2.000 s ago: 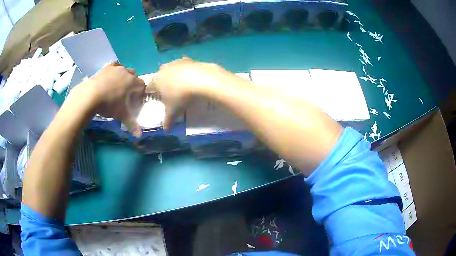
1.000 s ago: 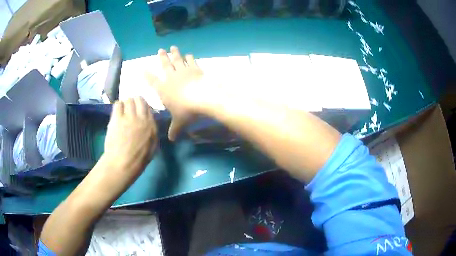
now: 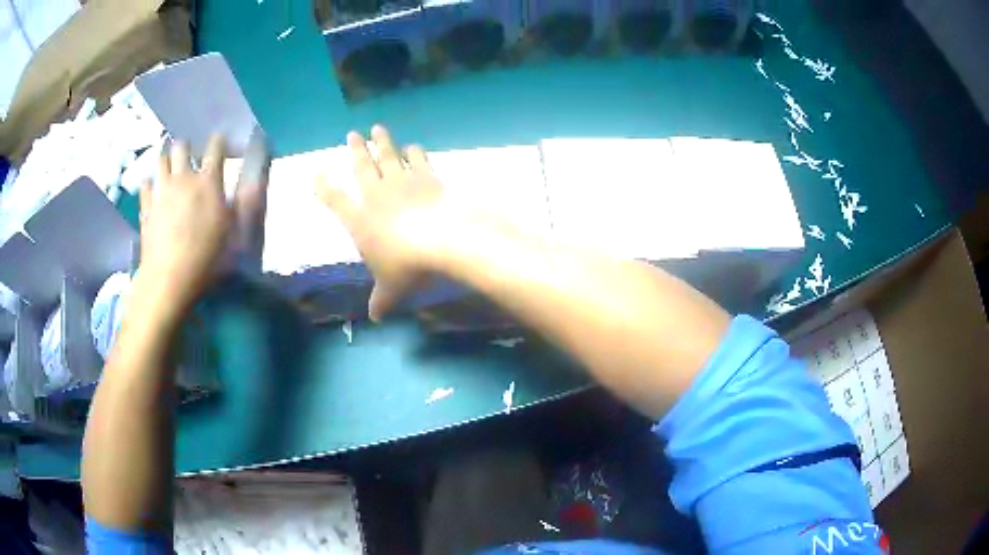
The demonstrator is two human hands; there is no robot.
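Closed retail boxes with white tops (image 3: pixel 618 201) stand side by side in a row across the table. My right hand (image 3: pixel 396 217) lies flat over the tops at the row's left part, fingers spread, holding nothing. My left hand (image 3: pixel 195 217) is over an open box at the row's left end, whose pale grey lid flap (image 3: pixel 201 103) stands upright. The blurred left fingers reach the box's rim and side; the hand hides its inside, and a grip cannot be told. More open boxes with raised flaps (image 3: pixel 81 233) stand at the left, whitish wrapped products inside.
A white accessory pile (image 3: pixel 81 152) and brown paper (image 3: pixel 103 54) lie at the upper left. Dark-fronted boxes (image 3: pixel 466 41) line the far side. Small white scraps (image 3: pixel 797 114) lie at the right. Open cartons are below the edge, one with white pieces (image 3: pixel 266 515), one with box tops (image 3: pixel 868 390).
My left hand has moved left and away from me, from the row's front to the open box. My right hand stays on the tops. The table view has shifted slightly downward.
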